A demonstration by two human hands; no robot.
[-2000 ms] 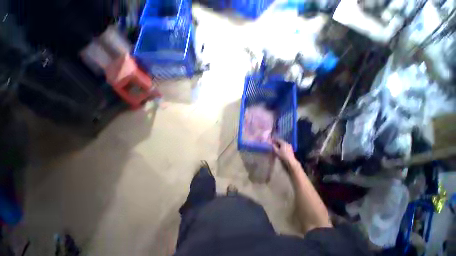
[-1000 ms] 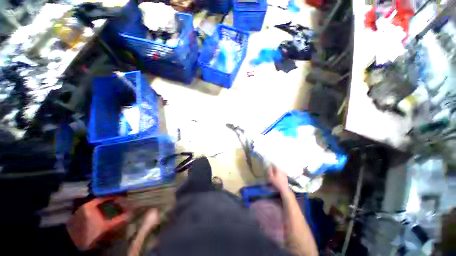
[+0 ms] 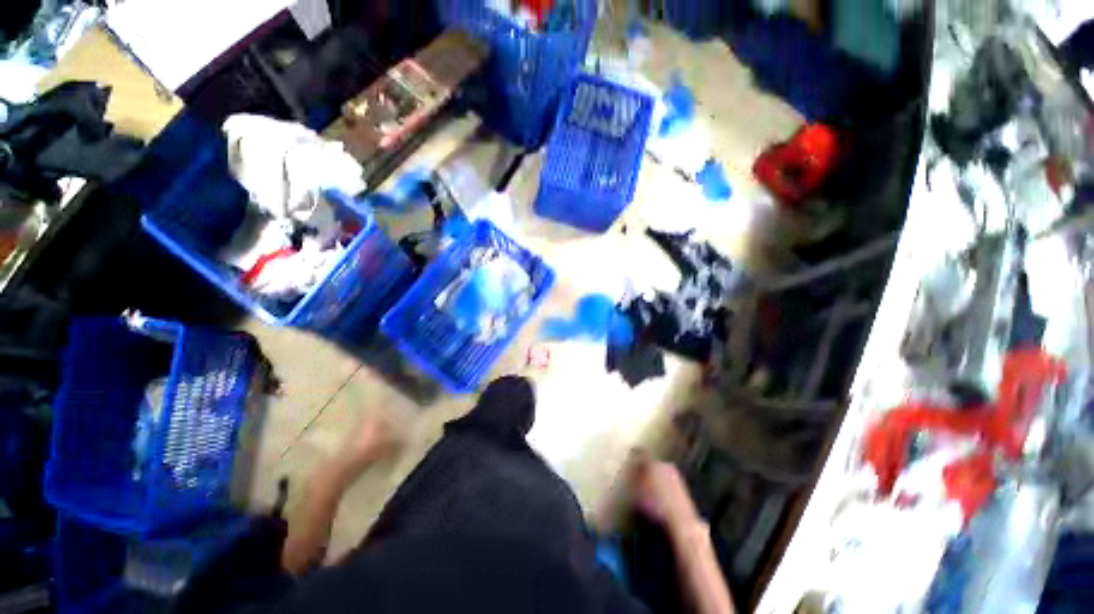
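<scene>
My left hand (image 3: 374,439) is low left of centre, strongly blurred over the floor, and its fingers cannot be made out. My right hand (image 3: 655,489) is low right of centre, its fingers bent and blurred; no held thing can be made out. Neither hand visibly touches anything. A blue slatted crate (image 3: 408,348) with white and light-blue material (image 3: 486,294) stands on the floor just ahead of my dark-clothed leg.
A larger blue crate (image 3: 258,309) at left holds white cloth (image 3: 282,168). More blue crates (image 3: 114,516) (image 3: 594,150) stand at lower left and farther ahead. Black scraps (image 3: 672,300) and a red object (image 3: 798,162) lie ahead right. A long table edge (image 3: 840,456) with red and white cloth runs along the right.
The view has moved forward across the floor. The crates ahead are nearer, and the heaped white-and-blue bundle near my right hand has left the picture. My left hand has come farther into view.
</scene>
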